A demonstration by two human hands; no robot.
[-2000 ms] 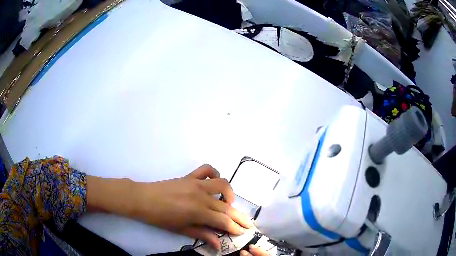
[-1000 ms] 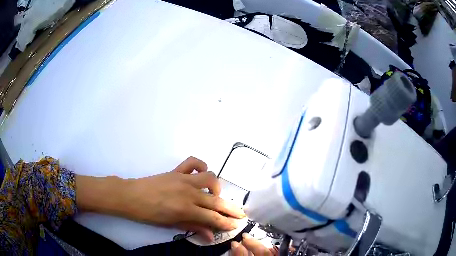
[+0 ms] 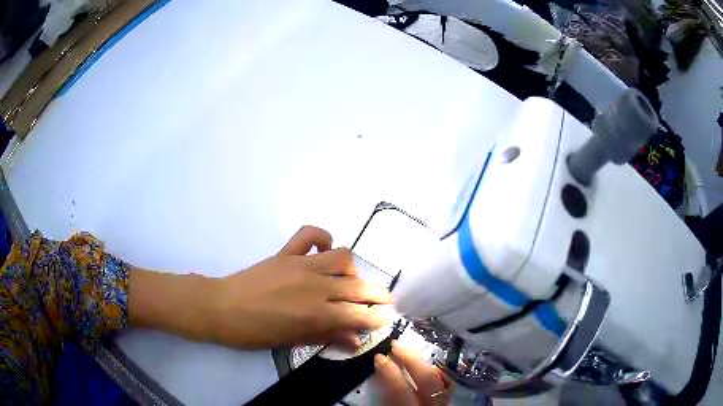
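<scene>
My left hand [image 3: 293,297] lies flat beside the needle area, fingers pressing on a pale rounded piece [image 3: 353,346]. A black strip [image 3: 317,381] curves along that piece, from the bottom edge up to the needle area. My right hand [image 3: 411,377] is partly cut off by the bottom edge; its fingertips touch the strip's near side close to the needle. The presser foot and needle are small and glare-lit and cannot be made out clearly. The white sewing machine head [image 3: 507,230] with a blue stripe stands right of my left hand.
The white table [image 3: 238,127] extends ahead. A grey ribbed knob [image 3: 614,135] tops the machine, with a curved metal guard [image 3: 591,329] in front. A brown sheet [image 3: 75,59] lies at the left edge. Behind is a white trough with black pieces [image 3: 507,67].
The view has shifted, so machine and hands sit higher in the picture. More of the black strip shows below my left hand, and more of my right hand shows.
</scene>
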